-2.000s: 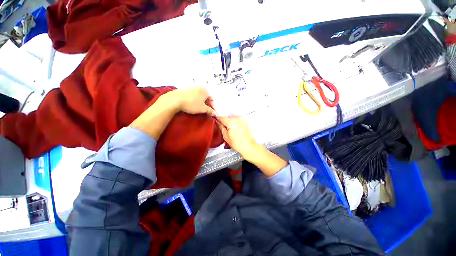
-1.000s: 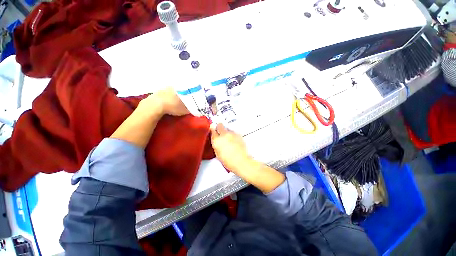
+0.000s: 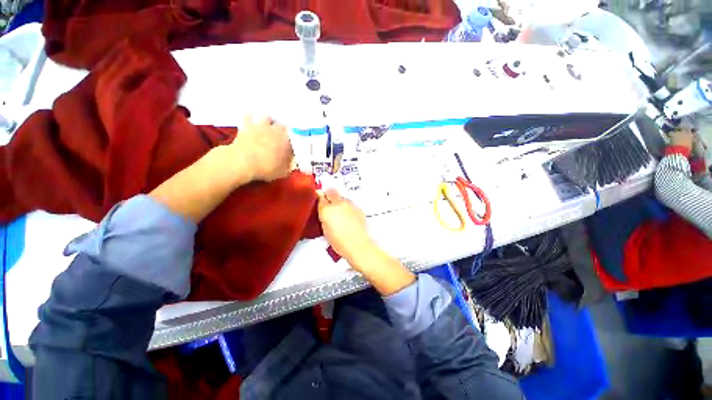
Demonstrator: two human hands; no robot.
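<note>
A dark red garment (image 3: 250,226) lies over the left part of the white table, and its edge sits at the presser foot and needle (image 3: 318,166) of the white sewing machine (image 3: 375,86). My left hand (image 3: 265,150) rests on the garment just left of the needle, fingers bent and holding the fabric. My right hand (image 3: 340,223) pinches the garment's edge just in front of the needle. The exact fold between the fingertips is too small to tell. Snips with yellow and red handles (image 3: 462,205) lie on the table right of my right hand.
More red garments (image 3: 258,22) are heaped behind the machine. Black strips (image 3: 613,162) lie at the table's right end, and more hang over a blue crate (image 3: 566,351) below. Another person's striped sleeve (image 3: 681,187) shows at far right.
Both hands have brought the garment's edge from in front of the machine up to the needle area. The view has shifted, showing more behind the machine and the other person's arm.
</note>
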